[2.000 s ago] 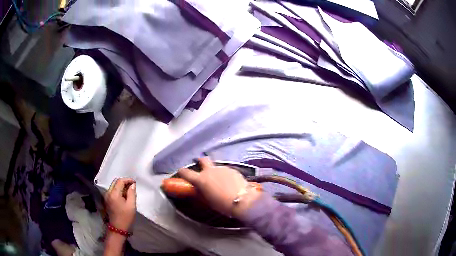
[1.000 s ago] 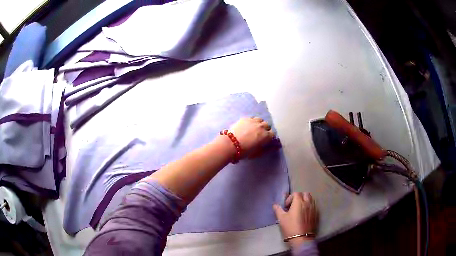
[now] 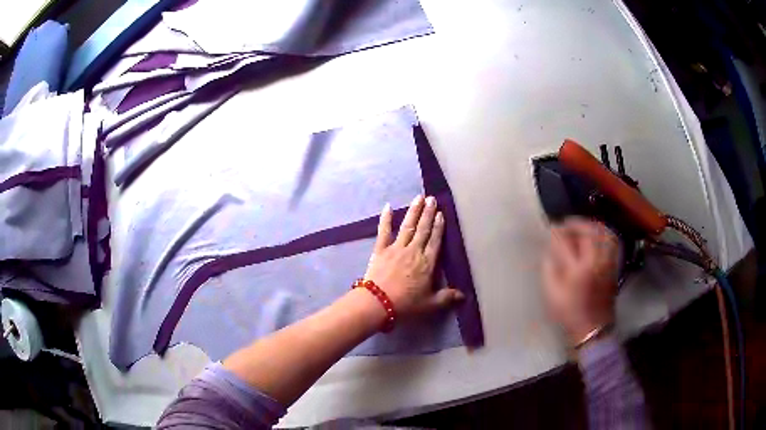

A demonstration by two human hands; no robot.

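A lilac-grey garment panel (image 3: 336,185) lies on the white pressing table. A dark purple band (image 3: 294,243) runs along it and curves at the left end. A wider straight purple strip (image 3: 453,252) lies across its right end. My left hand (image 3: 411,256), with a red bead bracelet, lies flat on the panel beside the strip, fingers spread. My right hand (image 3: 581,273) is blurred, just in front of the steam iron (image 3: 613,189); whether it touches the iron or how its fingers are set cannot be told. The iron stands right of the panel, orange-brown handle on top.
Loosely folded lilac pieces (image 3: 277,29) lie at the back. A flat lilac pile (image 3: 38,218) lies at the left, above a white roll (image 3: 21,329). A pale-blue bar (image 3: 118,38) and blue cloth (image 3: 38,63) are behind. The hose and cable (image 3: 724,311) hang over the right edge.
The purple strip at the panel's right end now shows full length. My left hand has flattened on the panel. My right hand has moved right from the panel's corner towards the iron.
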